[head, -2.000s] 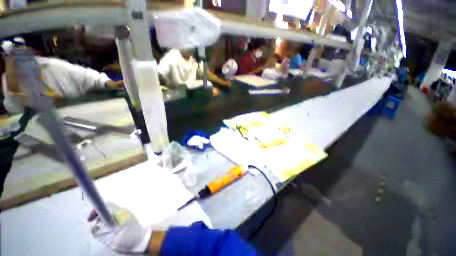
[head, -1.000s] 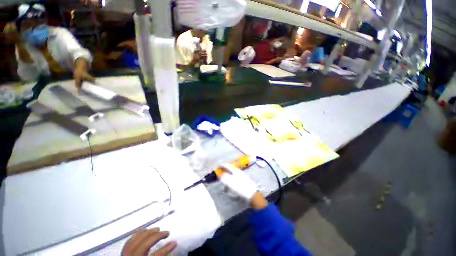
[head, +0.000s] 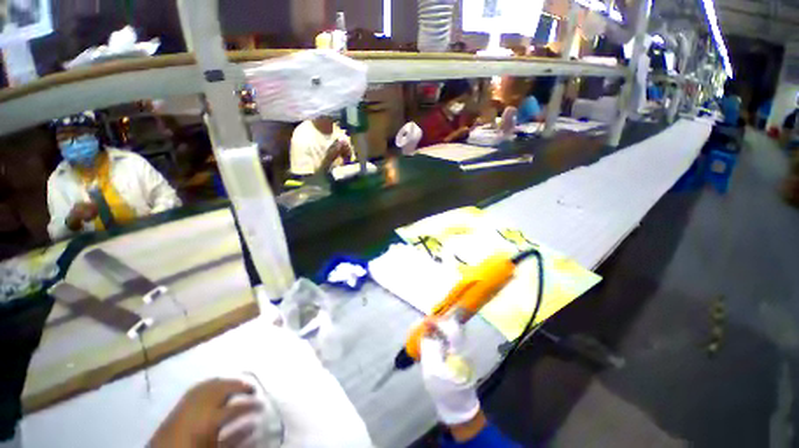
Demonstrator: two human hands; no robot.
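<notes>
My right hand (head: pixel 448 372), in a white glove, grips the orange electric screwdriver (head: pixel 469 297) near its black nose, above the grey bench. Its thin bit points down and left, and its black cord loops behind. My bare left hand (head: pixel 206 416) is at the bottom edge over the white padding (head: pixel 307 394), partly cut off and blurred. Its fingers are at a whitish, blurred piece (head: pixel 254 420); whether they grip it is unclear. No long bar shows clearly under this hand.
Two grey-brown bars (head: pixel 98 306) with white ends lie on the raised board (head: pixel 188 249). A clear bag (head: pixel 305 308), blue tray with white pieces (head: pixel 347 274) and yellow printed sheet (head: pixel 547 280) lie beyond. A post (head: pixel 254 210) rises behind. A masked person (head: pixel 109 188) sits across the belt.
My right hand has lifted the screwdriver off the bench. My left hand is further left. The person opposite has withdrawn an arm, and one bar is gone from the raised board. The view has shifted.
</notes>
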